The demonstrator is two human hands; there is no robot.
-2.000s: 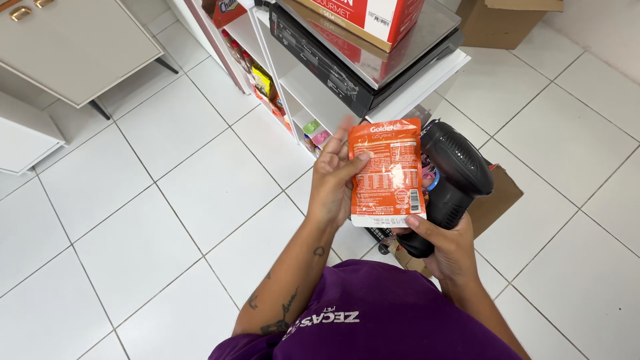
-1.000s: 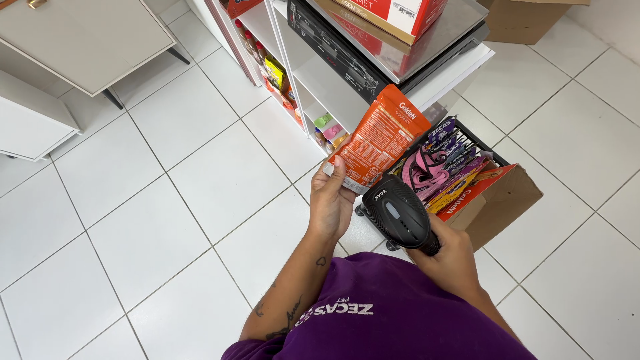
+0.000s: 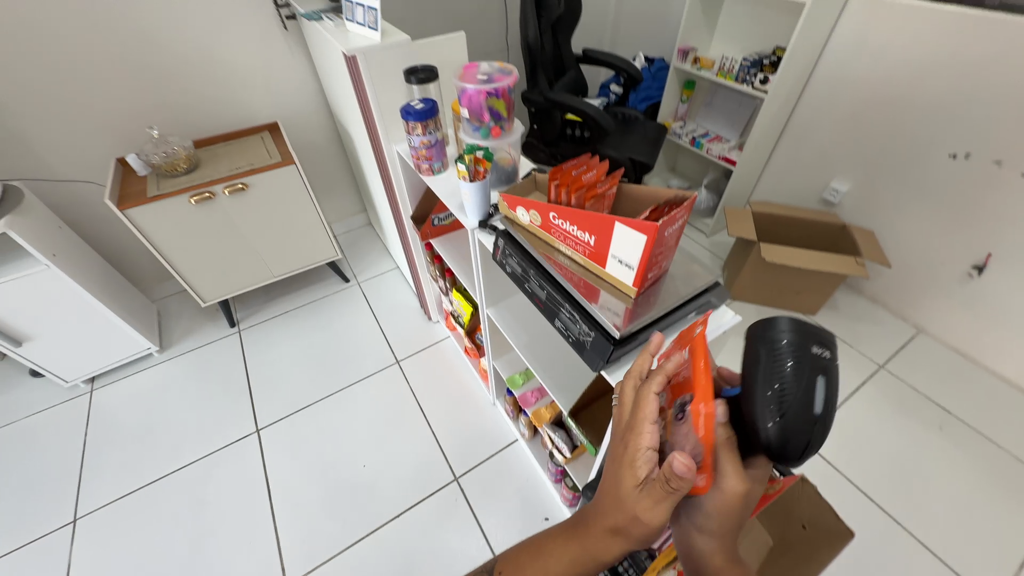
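Note:
An orange pet-food pouch (image 3: 694, 408) is held upright between my two hands, seen nearly edge-on. My left hand (image 3: 640, 448) lies along its left side, fingers extended and thumb near its lower edge. On the pouch's right, my right hand (image 3: 724, 488) grips a black handheld barcode scanner (image 3: 790, 392), whose handle is mostly hidden; its fingers also touch the pouch. Beyond my hands, a red Golden Gourmet display box (image 3: 592, 240) with several orange pouches (image 3: 582, 182) rests tilted on another box, on a flat black-edged device with a metal top.
A white shelf unit (image 3: 524, 336) with packaged goods runs beside my left hand. Below my hands is an open cardboard box (image 3: 804, 528) with items. Another open carton (image 3: 772, 280) stands on the tiled floor near the wall. Jars (image 3: 424, 136) and a black office chair (image 3: 588, 104) are farther back.
The view has swung up to show more of the room. The pouch has turned from its printed back to nearly edge-on, and the scanner has moved to its right, now upright.

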